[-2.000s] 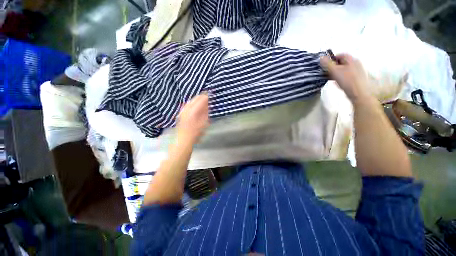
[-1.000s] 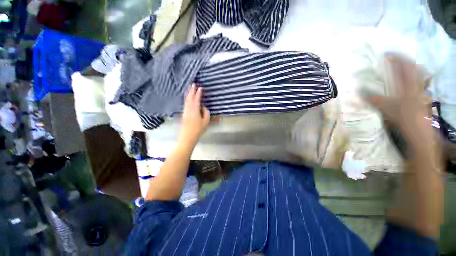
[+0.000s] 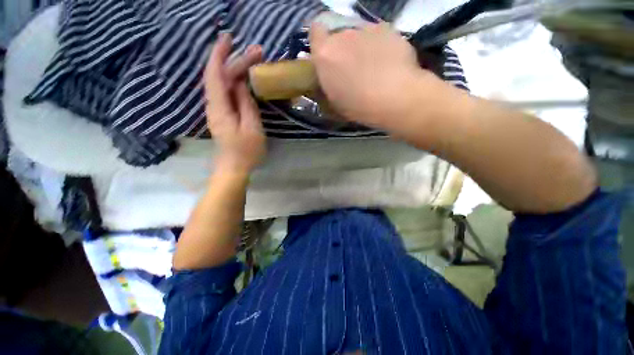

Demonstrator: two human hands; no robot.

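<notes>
A striped garment (image 3: 167,83) in black and white lies along the pale padded pressing board (image 3: 299,184). My right hand (image 3: 361,69) is closed around the tan wooden handle of a steam iron (image 3: 285,79). The iron's dark shiny body stands over the sleeve, mostly hidden by the hand and handle; whether it touches the cloth cannot be seen. My left hand (image 3: 235,114) rests on or just above the striped cloth left of the iron, fingers apart, slightly blurred.
A dark hose and pale line run from the iron to the upper right. White cover cloth (image 3: 521,69) lies behind and right of the board. White cloth with blue and yellow marks (image 3: 128,270) hangs at lower left. Metal legs (image 3: 460,239) show below the board's right side.
My right hand has come back from the far right and now holds the iron over the sleeve. My left hand stays by the cloth. The view has shifted closer to the board.
</notes>
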